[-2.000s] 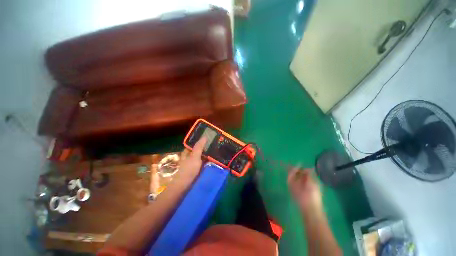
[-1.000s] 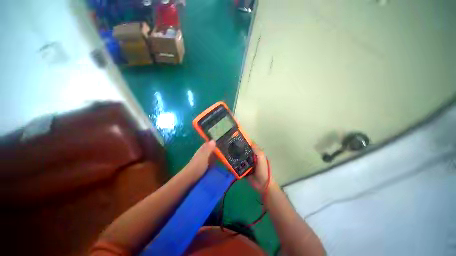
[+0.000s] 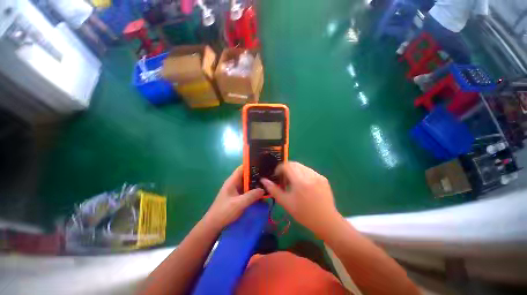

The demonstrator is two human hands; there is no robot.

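Note:
The digital multimeter (image 3: 266,131) with its orange rim and grey display is held upright in front of me, over the green floor. My left hand (image 3: 234,199) grips its lower left edge. My right hand (image 3: 300,190) is at the round dial, with thumb and fingers on the lower face. A long blue object (image 3: 234,250) lies under my left hand and forearm; its far end is behind the meter's bottom. Red and dark test leads (image 3: 279,222) hang below the meter. I cannot read the display.
Cardboard boxes (image 3: 238,78) and a blue bin (image 3: 151,78) stand ahead left. A yellow crate (image 3: 152,219) with bagged material is at lower left. Red stools (image 3: 448,92), blue bins (image 3: 444,132) and a metal rack are at right. Parts of people show at the upper left and upper right.
The view has moved from the sofa room past the door to the workshop floor. The meter has turned upright. My right hand has moved from the meter's lower end onto its dial.

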